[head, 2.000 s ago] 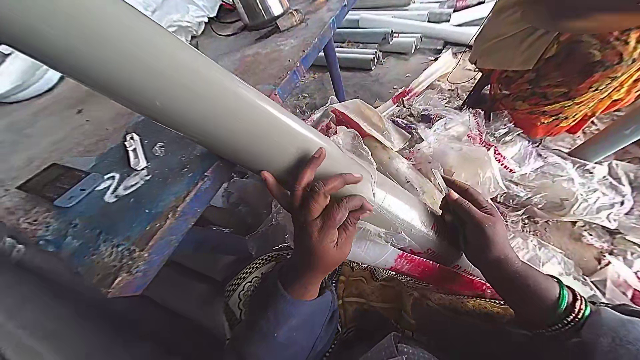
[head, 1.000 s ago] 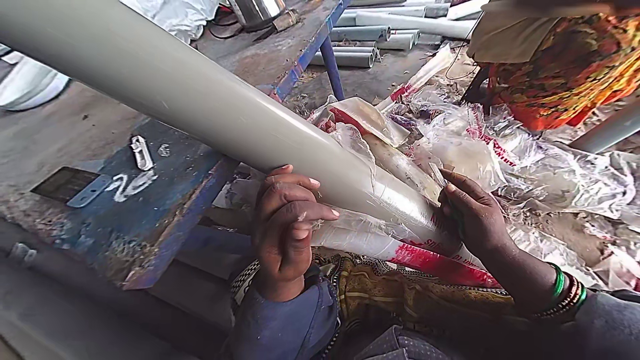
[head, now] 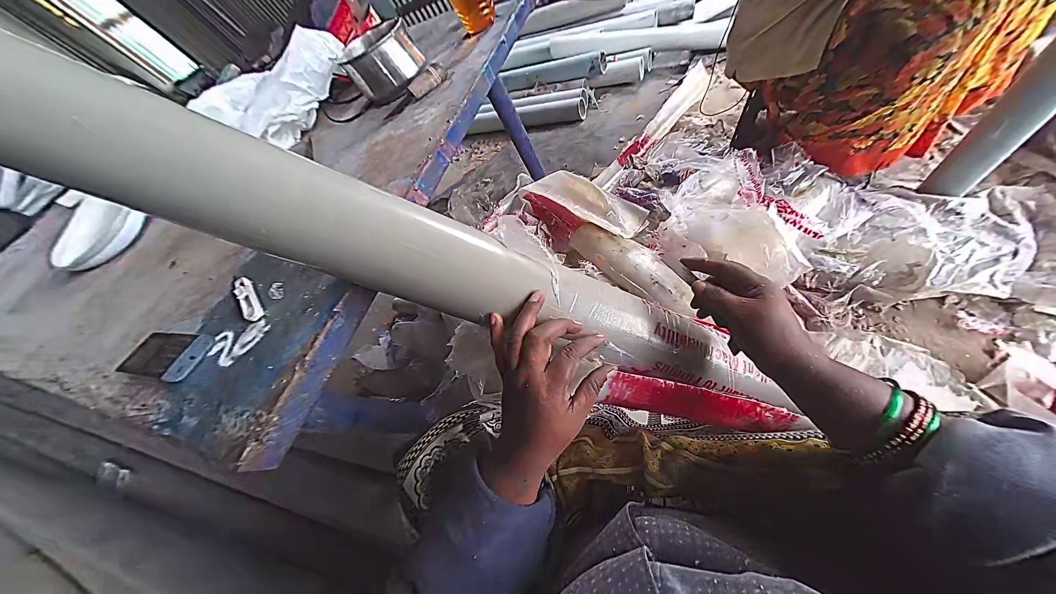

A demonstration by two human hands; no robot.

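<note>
A thick grey plastic pipe (head: 330,223) slants from the upper left down to the right across my lap. Clear plastic film with red print (head: 685,338) covers its lower right part. My left hand (head: 544,379) rests on the pipe's near side with fingers spread, where the bare surface meets the film. Above the wrapped part is my right hand (head: 751,318), with thumb and forefinger around a small, thin dark piece whose kind I cannot tell. Below the pipe, a red-and-clear strip of film (head: 701,400) lies along my lap.
A worn blue table (head: 247,363) at left carries a flat metal plate with a blue part (head: 183,356). Crumpled plastic film (head: 907,239) covers the ground at right. Grey pipes (head: 544,111) lie behind, near a steel pot (head: 384,62). A person in orange patterned cloth (head: 907,74) is at upper right.
My right hand has lifted off the lower part of the pipe, where it was before. The printed film there now shows more. My left hand's fingers have opened out from a more curled pose.
</note>
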